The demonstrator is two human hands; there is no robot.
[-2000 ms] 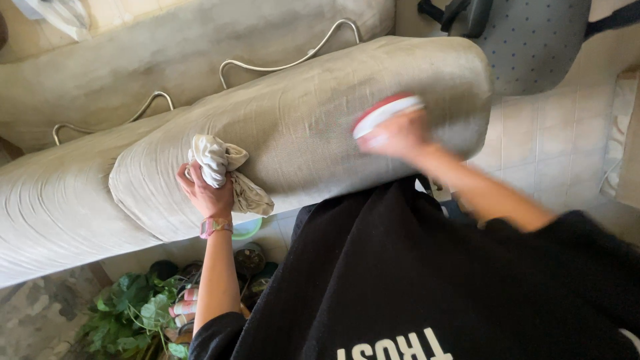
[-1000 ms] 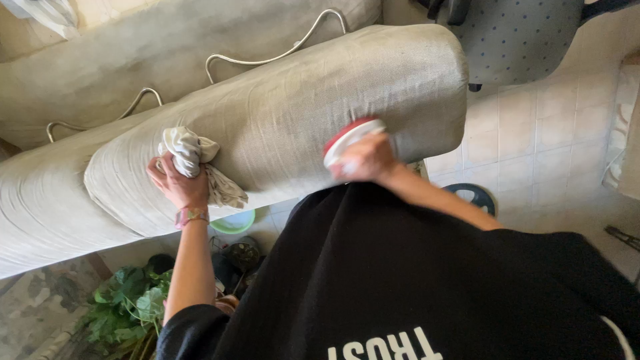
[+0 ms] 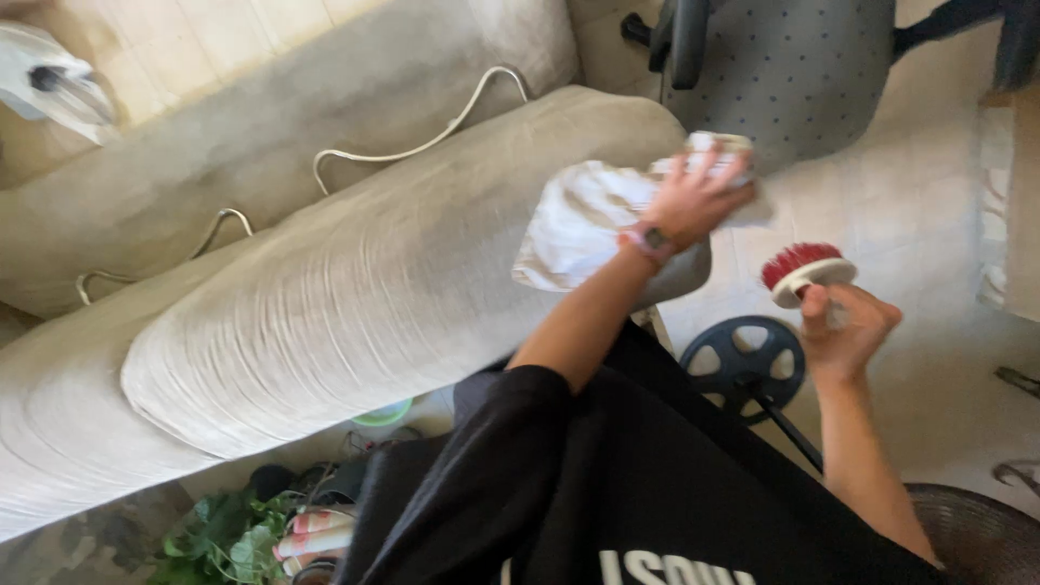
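My left hand [image 3: 700,195], with a watch on its wrist, grips a crumpled white cloth [image 3: 587,215] at the right end of a beige upholstered cushion [image 3: 390,284]. Part of the cloth trails over the fabric to the left of the hand, and the bunched part reaches the cushion's end. Off the cushion to the right, my right hand [image 3: 845,329] holds a round scrub brush [image 3: 808,272] with red bristles and a white body. Its bristles point up and left and touch nothing.
A grey dotted office chair [image 3: 784,77] stands beyond the cushion's right end. Below it is a dark weight plate [image 3: 743,366] on a bar. Bent metal springs [image 3: 422,150] run behind the cushion. Leafy plants [image 3: 236,528] and a green-rimmed basin [image 3: 383,413] are at lower left.
My left hand has moved right with the cloth, from the cushion's middle to its right end. My right hand has lifted the brush off the cushion and moved it right.
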